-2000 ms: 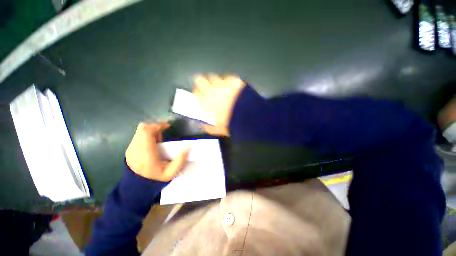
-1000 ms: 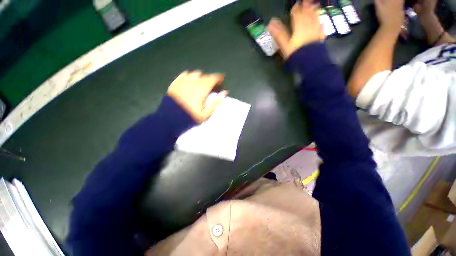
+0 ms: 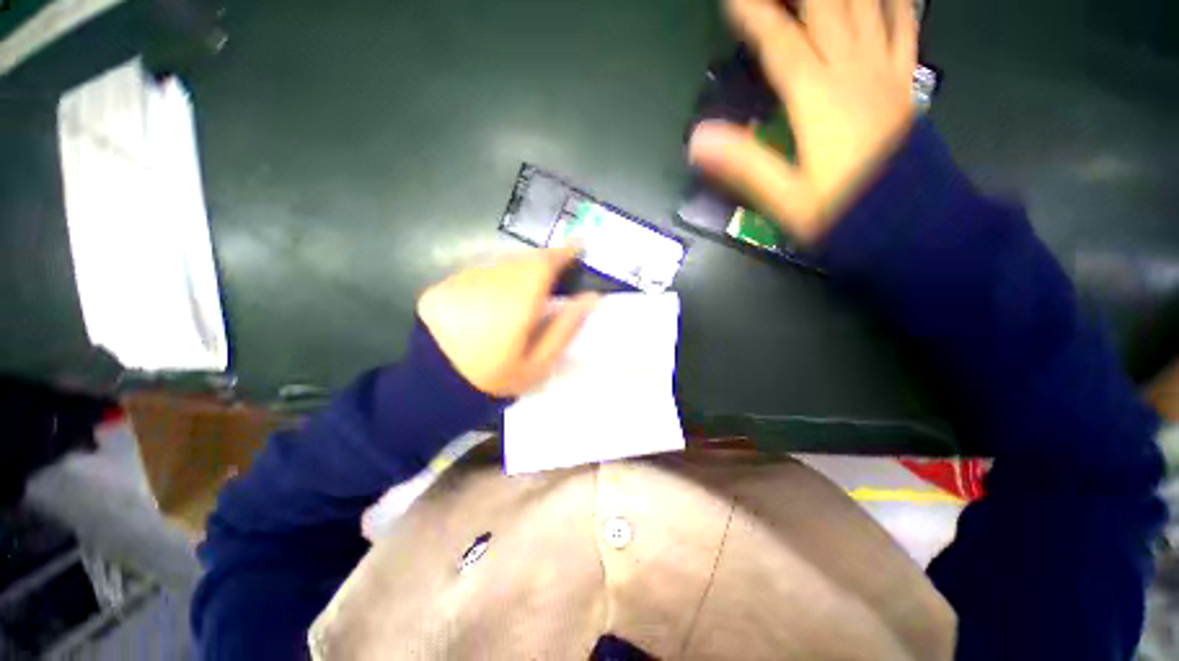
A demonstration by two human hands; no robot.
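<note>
My left hand (image 3: 498, 320) holds a white backing sheet (image 3: 601, 387) by its left side, in front of my body. A phone unit (image 3: 595, 229) lies tilted on the dark green bench just beyond the sheet, its silvery bay end to the left and its green and bright white part to the right. My right hand (image 3: 828, 110) is spread over several dark units with green boards (image 3: 754, 230) at the upper right. The hand partly hides them and is blurred; I cannot tell whether it grips one.
A thick stack of white sheets (image 3: 142, 233) lies at the left of the bench. A pale rail (image 3: 45, 32) shows at the top left corner. A brown cardboard box (image 3: 194, 452) is below the bench edge at left.
My view has swung back left. A unit now lies beside the sheet in my left hand. My right hand is still at the units, which now show nearer and overlapping.
</note>
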